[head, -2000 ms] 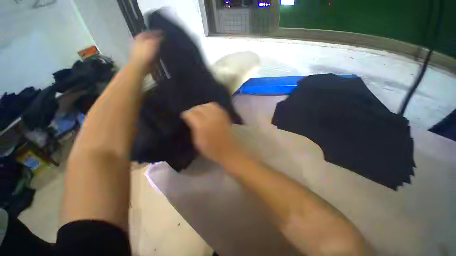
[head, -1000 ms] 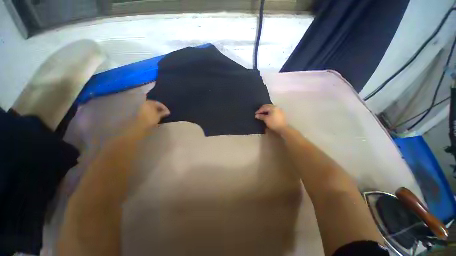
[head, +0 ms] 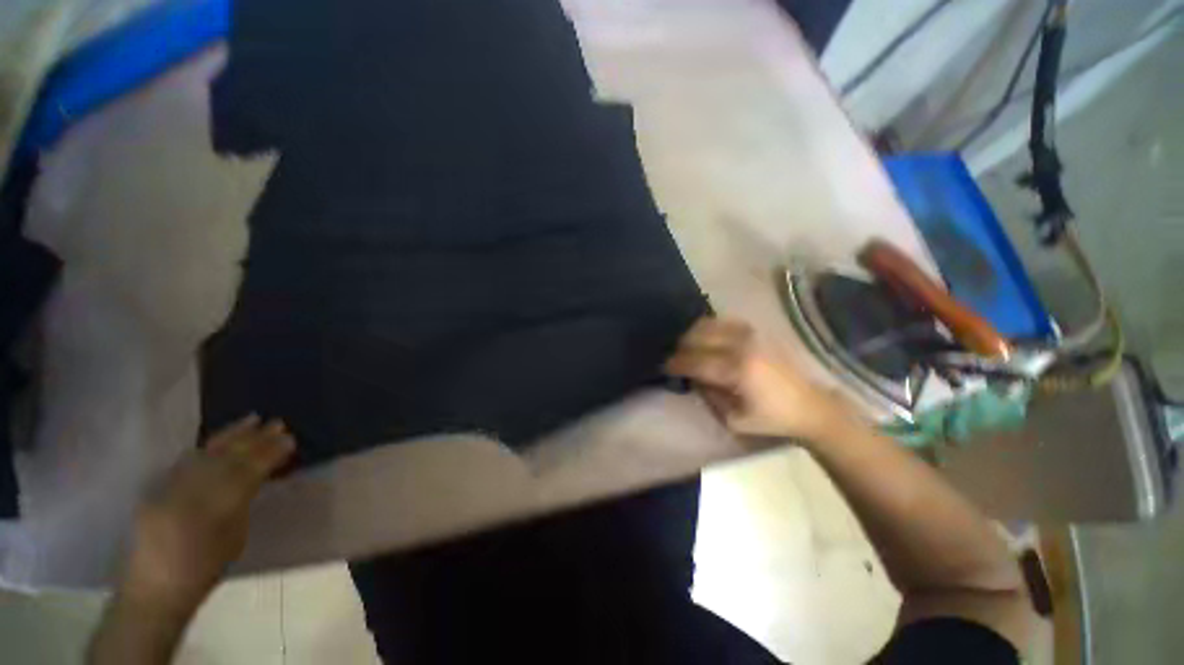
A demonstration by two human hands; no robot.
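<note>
A black garment panel [head: 429,299] lies over the pale table, from its far side to near the front edge, with a few soft creases across it. My left hand [head: 214,500] is at the panel's near left corner, its fingertips on or around the edge. My right hand [head: 730,377] holds the near right corner between bent fingers and thumb. The panel's near edge bows between the hands. The iron [head: 883,318], with an orange-brown handle, stands at the table's right side, just beyond my right hand.
A ribbed grey rest [head: 1058,448] and a greenish cloth [head: 961,418] are beside the iron. A blue plastic item [head: 967,240] is past the table's right edge, another [head: 123,65] at the far left. A hose [head: 1043,143] hangs at right. Black cloth [head: 24,312] lies at the left edge.
Both hands have come nearer to me and moved apart, at the near corners of the black panel. The view has tilted down, showing more of the iron and the table's front edge.
</note>
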